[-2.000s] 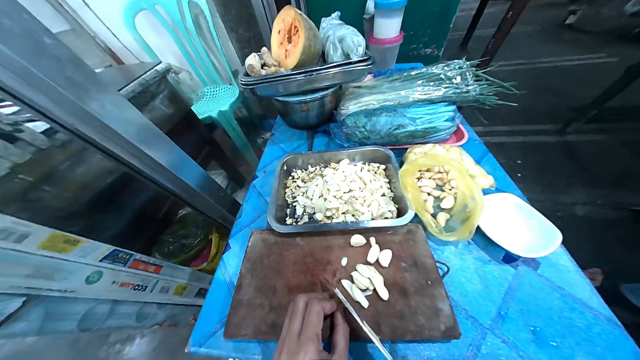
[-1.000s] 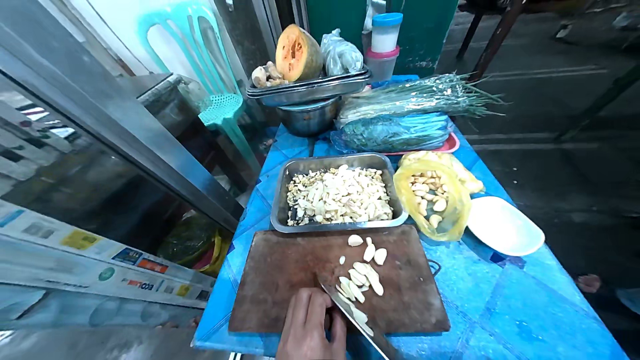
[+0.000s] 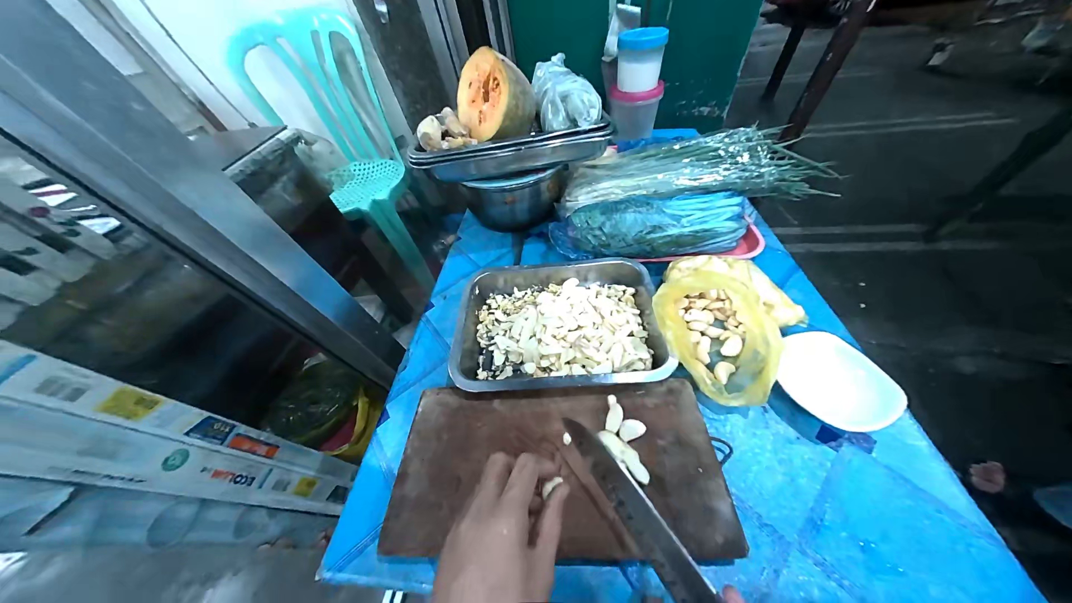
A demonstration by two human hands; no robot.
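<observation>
My left hand (image 3: 507, 532) is over the brown cutting board (image 3: 469, 435), with a peeled garlic clove (image 3: 550, 487) pinched between its fingertips. To its right a knife (image 3: 641, 515) slants across the board, tip pointing away. Only a bit of my right hand (image 3: 732, 594) shows at the bottom edge, at the knife's handle end; the handle itself is hidden. Garlic slices (image 3: 622, 456) and a few cloves (image 3: 631, 430) lie beside the blade, partly behind it. Beyond the board, a steel tray (image 3: 469, 368) holds a heap of sliced garlic (image 3: 578, 331).
A yellow plastic bag (image 3: 754, 377) of garlic cloves and a white dish (image 3: 842, 381) stand right of the tray. Farther back are bagged green vegetables (image 3: 662, 222), a steel pot (image 3: 512, 201), stacked trays (image 3: 536, 152) with a cut squash (image 3: 494, 96), and lidded plastic containers (image 3: 641, 67).
My left hand has moved from against the blade to the left of it, now with a clove in its fingers. The knife tip points farther up the board, beside the slices.
</observation>
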